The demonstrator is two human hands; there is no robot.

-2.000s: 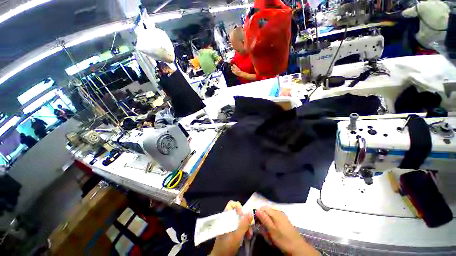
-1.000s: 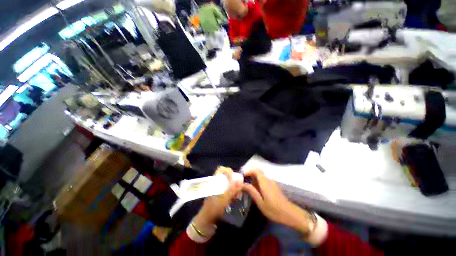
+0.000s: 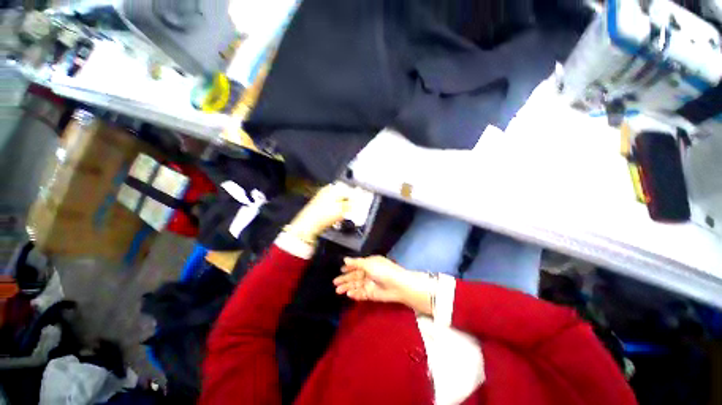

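Observation:
My left hand is at a small open drawer under the table's front edge. Something white lies at its fingertips; whether the hand grips it is hidden by blur. My right hand is below and to the right, above my lap, palm partly up, fingers apart and empty. The dark garment lies spread on the white table, its near edge close to the drawer.
The sewing machine head is at the upper right, with a black phone and a thin yellow tool near it. Blurred yellow-green scissors lie at the left table edge. A cardboard box and dark cloth are on the floor.
The view has tilted down. My hands, earlier together around a white paper piece, are apart. My left hand is at the drawer; my right hand has dropped toward my lap and is empty.

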